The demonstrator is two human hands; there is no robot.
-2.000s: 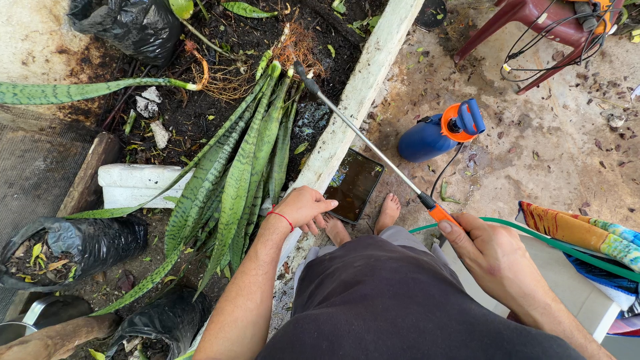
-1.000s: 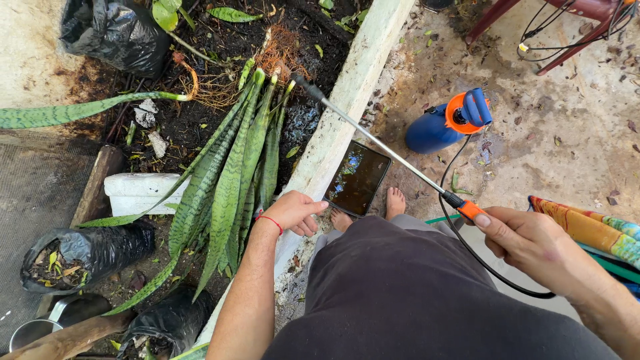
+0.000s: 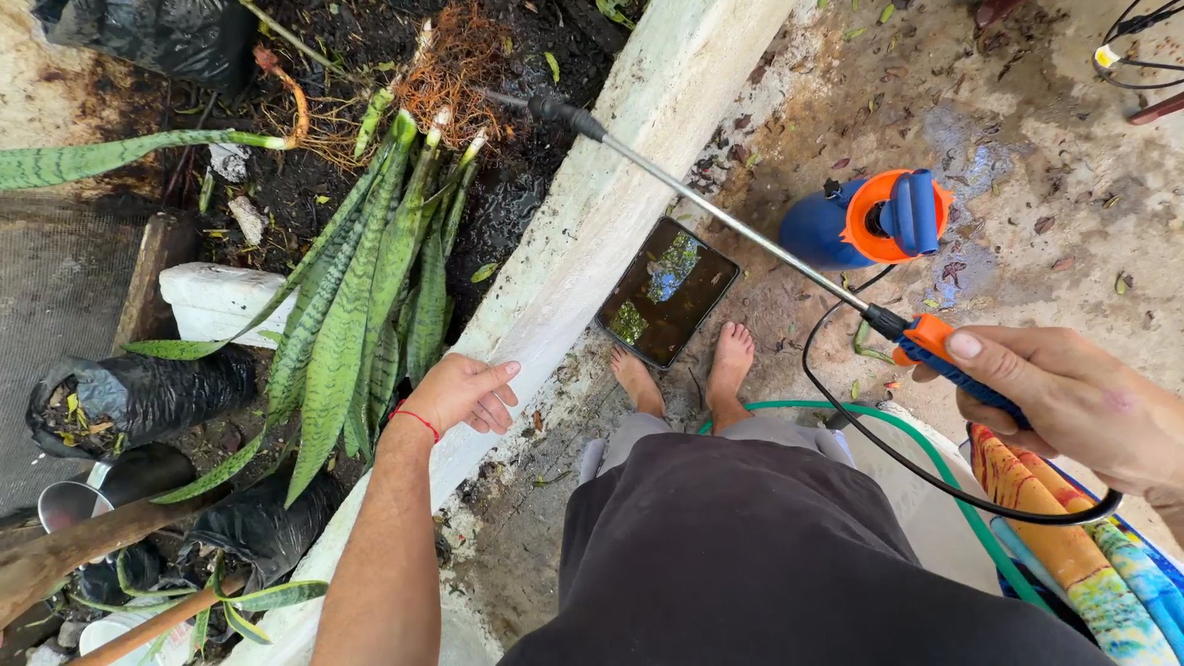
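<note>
My right hand [image 3: 1054,398] grips the blue and orange handle of a sprayer wand [image 3: 740,227]. The wand's nozzle points at the orange-brown roots [image 3: 458,69] of uprooted snake plants [image 3: 356,314], and a fine spray shows at its tip. A black hose runs from the handle towards the blue pump sprayer tank [image 3: 823,227], which stands on the concrete. My left hand [image 3: 467,393], with a red string at the wrist, is empty, its fingers loosely apart over the low white wall [image 3: 583,222], beside the leaves.
A black tray of water [image 3: 668,291] lies by my feet. Black soil bags [image 3: 176,398], a white foam block [image 3: 227,301] and a wooden pole [image 3: 83,546] are on the left. A green hose [image 3: 953,472] and colourful towels [image 3: 1064,518] lie at the right.
The wand's tip has moved to the roots, and spray now shows there. My left hand stays near the wall. The view has come closer to the ground.
</note>
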